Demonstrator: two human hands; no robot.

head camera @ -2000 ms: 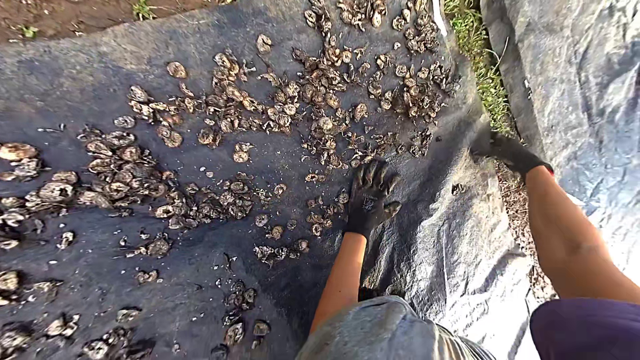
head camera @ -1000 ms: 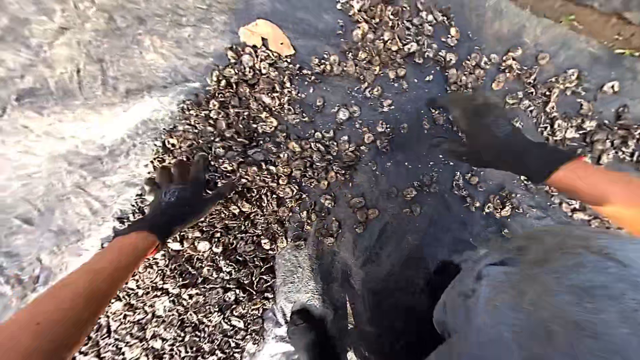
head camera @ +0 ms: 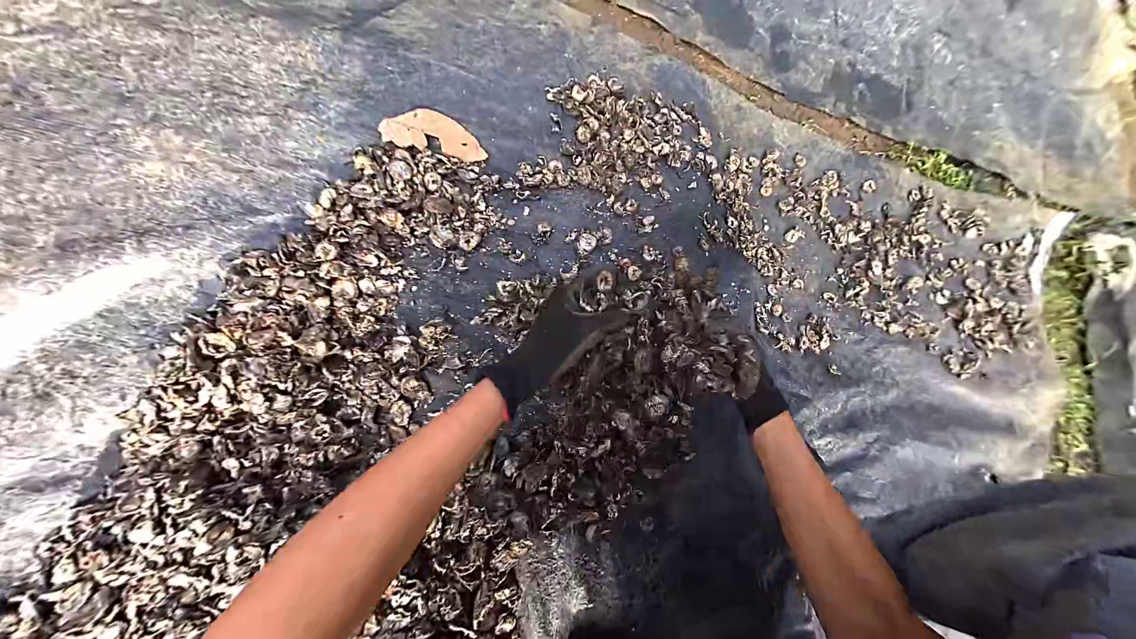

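Note:
Small dried, curled brown pieces, perhaps dried fruit or shells, form a large pile [head camera: 293, 382] on a dark plastic sheet [head camera: 497, 71]. My left hand [head camera: 559, 337], in a black glove, touches the left side of a smaller heap [head camera: 621, 417] of the same pieces. On the heap's right side is my right hand [head camera: 750, 382], also gloved, its fingers mostly hidden by the pieces. Some pieces between the hands are blurred. Whether either hand grips any of them cannot be told.
A flat tan piece [head camera: 435, 133], perhaps cardboard, lies at the top of the large pile. Scattered pieces [head camera: 887, 257] spread to the right. A strip of soil [head camera: 754, 89] and green grass [head camera: 1065, 355] show between sheets. My clothed leg [head camera: 1003, 541] is at lower right.
Both hands, apart one second ago, have come together around a heap of pieces in the middle. The view has shifted strongly.

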